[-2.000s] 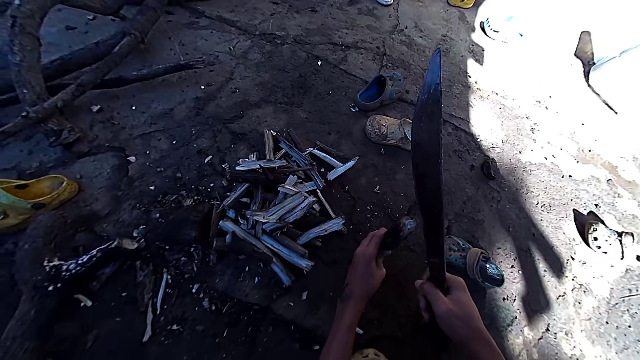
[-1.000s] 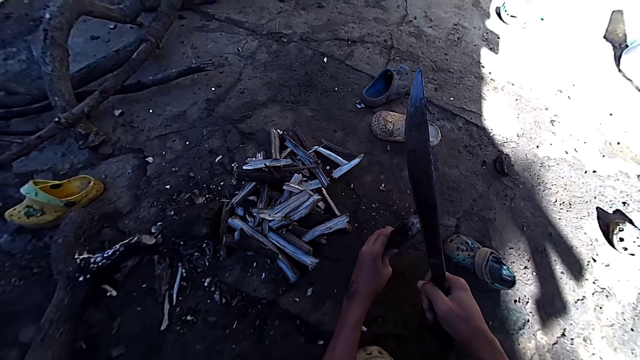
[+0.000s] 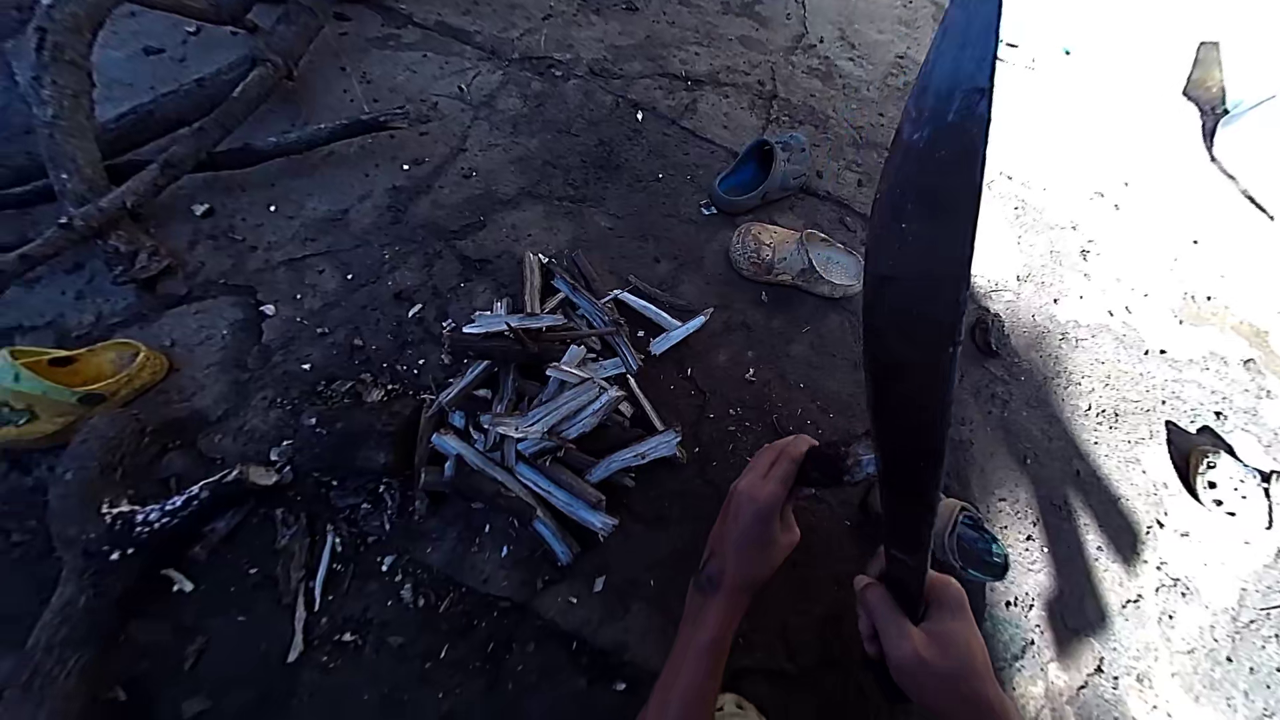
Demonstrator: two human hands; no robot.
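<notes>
My right hand (image 3: 925, 630) grips the handle end of a machete (image 3: 925, 270), its dark broad blade pointing up. My left hand (image 3: 760, 515), to the left of the blade, is closed on a short dark piece of wood (image 3: 835, 465) whose right end reaches toward the blade. Whether the wood touches the blade cannot be told. A loose pile of split wood sticks (image 3: 560, 405) lies on the ground to the left of my left hand. The machete's handle is hidden in my right hand.
A blue-grey clog (image 3: 765, 175) and a tan clog (image 3: 795, 260) lie beyond my hands. Another clog (image 3: 970, 545) is right of the blade. A yellow clog (image 3: 80, 385) lies at far left, below crooked branches (image 3: 190, 160). A charred log (image 3: 190, 505) lies lower left.
Both hands keep their holds on the machete and the dark wood. The view has shifted a little, and no other plain change shows.
</notes>
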